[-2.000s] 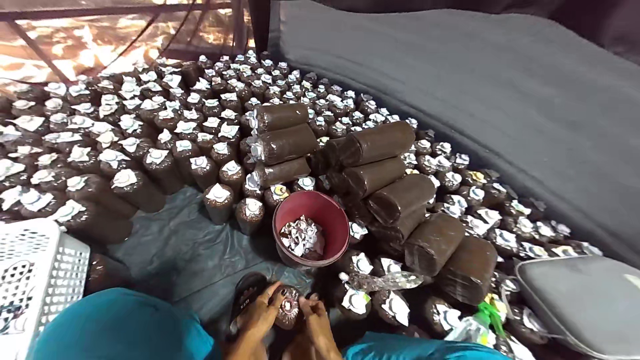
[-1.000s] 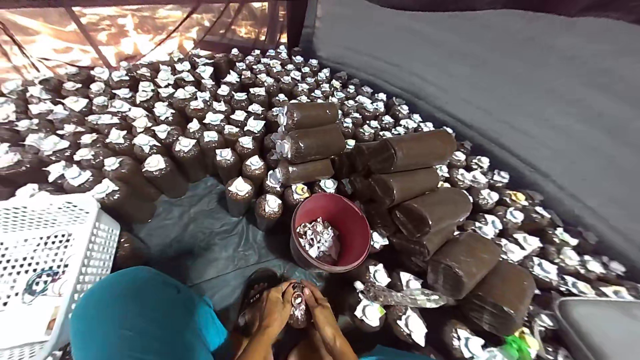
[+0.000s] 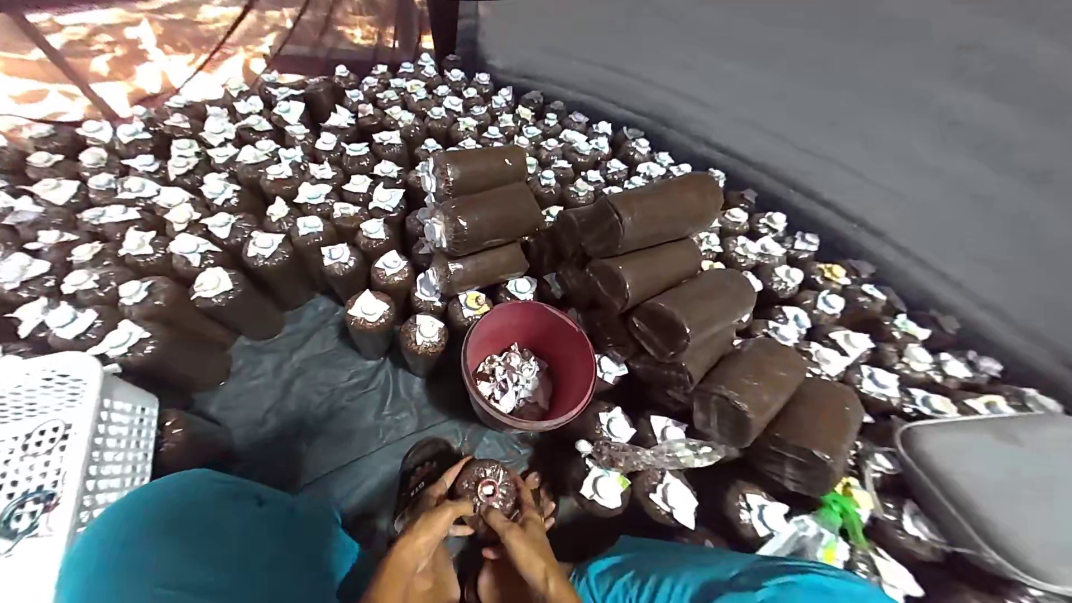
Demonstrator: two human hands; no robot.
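Observation:
Between my feet stands a plastic bag of dark brown substrate [image 3: 487, 479], upright, its ring neck uncovered and facing up. My left hand [image 3: 437, 511] grips its left side and my right hand [image 3: 521, 519] its right, fingers near the neck. Just beyond stands a dark red plastic bucket [image 3: 578, 368] with crumpled paper pieces [image 3: 511, 378] inside. Many similar bags with paper-covered necks [image 3: 368, 310] stand around. Right of the bucket, several filled bags [image 3: 695, 310] lie on their sides in a pile.
A white perforated plastic basket [image 3: 126, 427] is at the left. Dark plastic sheeting [image 3: 335, 410] covers the floor. A clear plastic bag with bits in it [image 3: 662, 455] lies over bags at the right. A grey lid-like panel [image 3: 997, 486] is at the right edge, and a grey fabric wall [image 3: 796, 126] rises behind.
Both hands stay on the bag between my feet, with the fingers shifted slightly around its neck. The surrounding bags and bucket have not plainly moved.

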